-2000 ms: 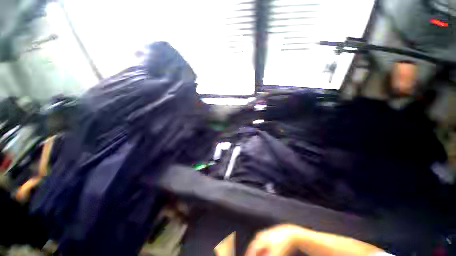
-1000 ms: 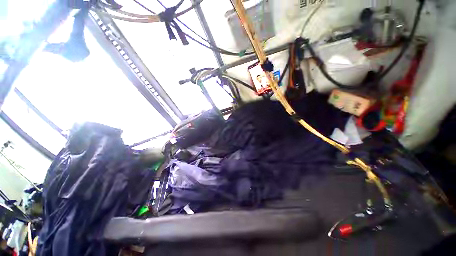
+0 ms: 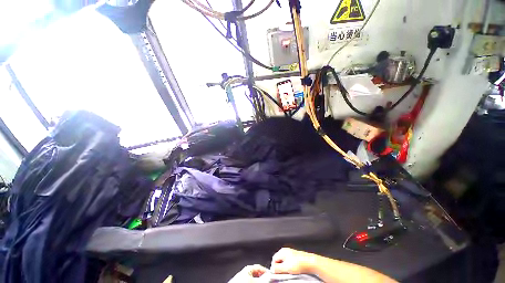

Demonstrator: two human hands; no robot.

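My right hand (image 3: 290, 261) is at the bottom centre, its forearm running off to the lower right. Its curled fingers grip a pale grey cloth (image 3: 292, 278), mostly cut off by the bottom edge. My left hand (image 3: 250, 273) is beside it at the left end of this cloth, cut off by the edge, its fingers bent onto the cloth. The steam iron (image 3: 365, 237), with a red part, lies untouched on the dark pressing table (image 3: 338, 210). The padded grey pressing arm (image 3: 221, 235) runs left beyond my hands.
Heaped navy garments (image 3: 232, 182) lie behind the pressing arm. A tall navy heap (image 3: 66, 166) stands at left. The tan steam hose (image 3: 332, 145) hangs down to the iron. A phone (image 3: 286, 94), a small box (image 3: 361, 129) and red items (image 3: 397, 145) are by the wall.
Both hands have come into view at the bottom with the grey cloth; neither showed a second ago. The view has shifted slightly, so the iron and arm appear higher and further left.
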